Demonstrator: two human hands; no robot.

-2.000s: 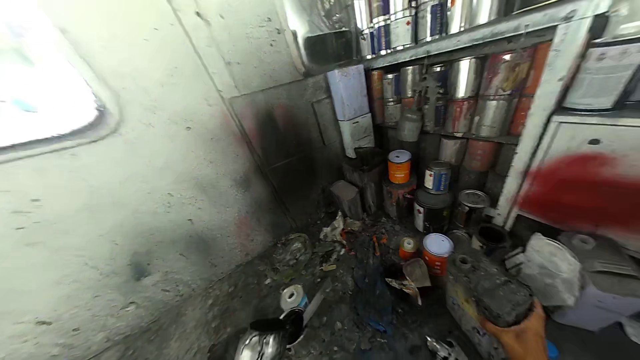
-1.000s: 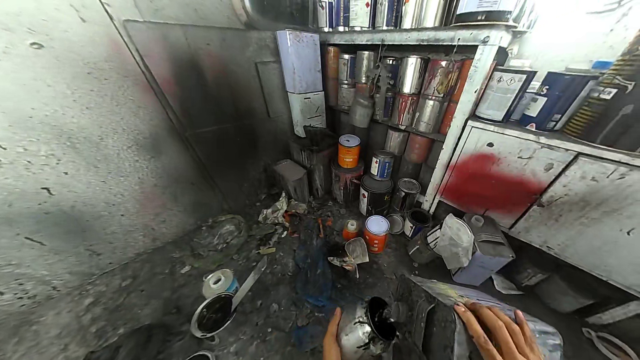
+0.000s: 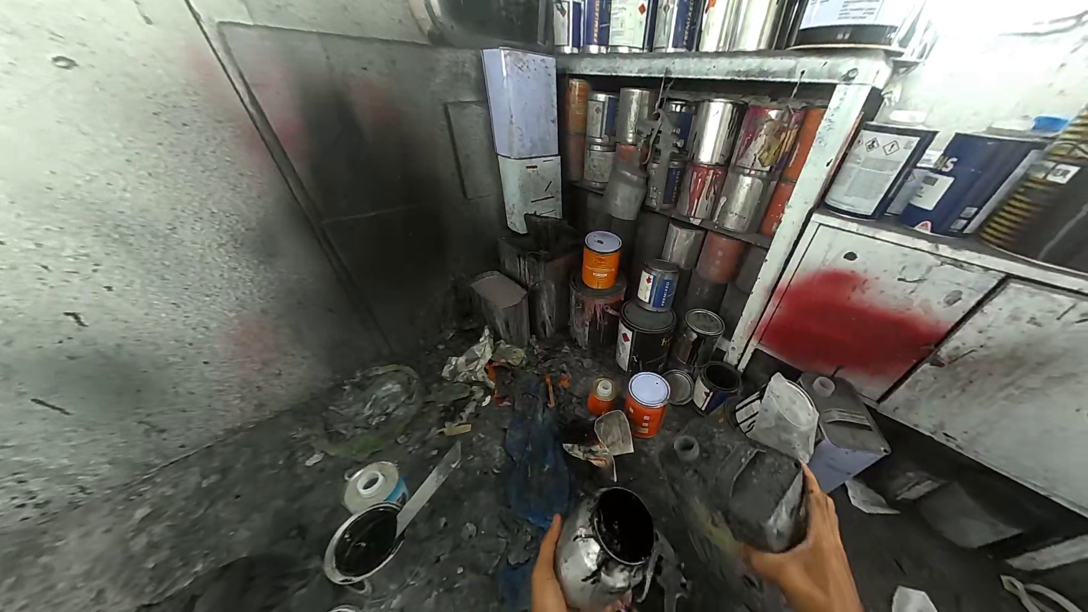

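Observation:
My left hand (image 3: 548,569) is wrapped around a silver metal spray gun cup (image 3: 586,561), its open mouth tilted up and dark paint on its rim. On the right, my right hand (image 3: 807,544) grips a grimy rectangular solvent can (image 3: 756,501) by its base end; the can is tipped, its spout pointing up and left. To the left on the floor, a round pot of black paint (image 3: 365,544) holds a flat mixing stick (image 3: 432,484). A small white-topped can (image 3: 374,486) stands just behind that pot.
Orange paint tins (image 3: 646,408) and a dark open tin (image 3: 716,387) stand ahead. Stacked cans fill the metal shelf (image 3: 722,64). A grey jerrycan (image 3: 850,433) stands by the white cabinet (image 3: 901,297). Crumpled paper (image 3: 470,357) and blue film (image 3: 535,459) litter the floor.
The rectangular can, in my right hand two seconds ago, was under my spread palm one second ago and is now gripped and tilted. My left hand and the silver cup came into view between the earlier frames.

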